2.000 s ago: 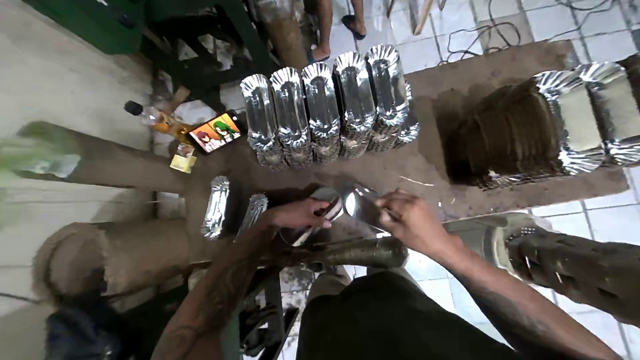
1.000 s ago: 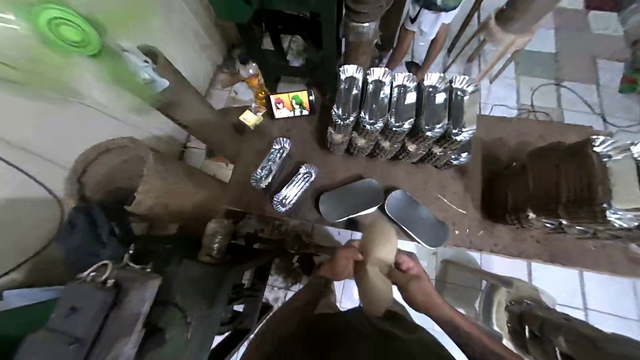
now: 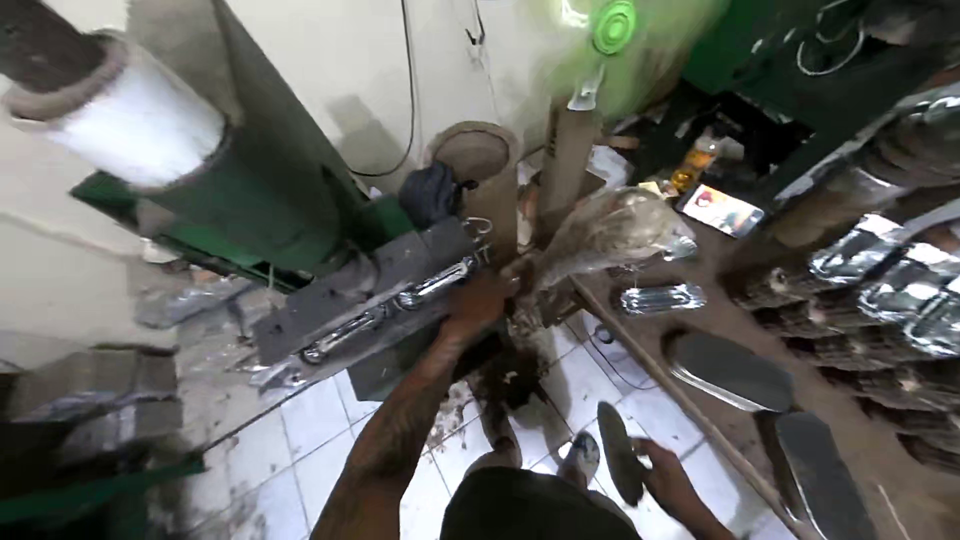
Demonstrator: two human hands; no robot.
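My left hand [image 3: 484,296] is blurred, with its fingertips at the narrow end of a clear plastic bag [image 3: 615,229]; whether they are closed on it cannot be told. Lower right, my right hand [image 3: 664,476] holds a flat, oval, dull piece [image 3: 620,454] by its edge, above the tiled floor. A ribbed foil tray [image 3: 664,298] lies on the brown work table beyond the bag. Two oval metal molds, one dark-topped [image 3: 731,371] and one nearer [image 3: 825,472], rest on the table. Stacked foil trays [image 3: 911,289] stand at the right.
A gray machine bed with a metal rod [image 3: 375,319] lies left of my left hand. Behind are a cardboard tube [image 3: 476,176], a green machine with a white roll [image 3: 142,124] and a blurred green object [image 3: 615,28]. A phone [image 3: 721,210] and a bottle [image 3: 691,165] stand at the table's back.
My hands, together at the oval piece one second ago, are now apart. The left has reached over to the bag's end; the right keeps the piece. The view has swung left.
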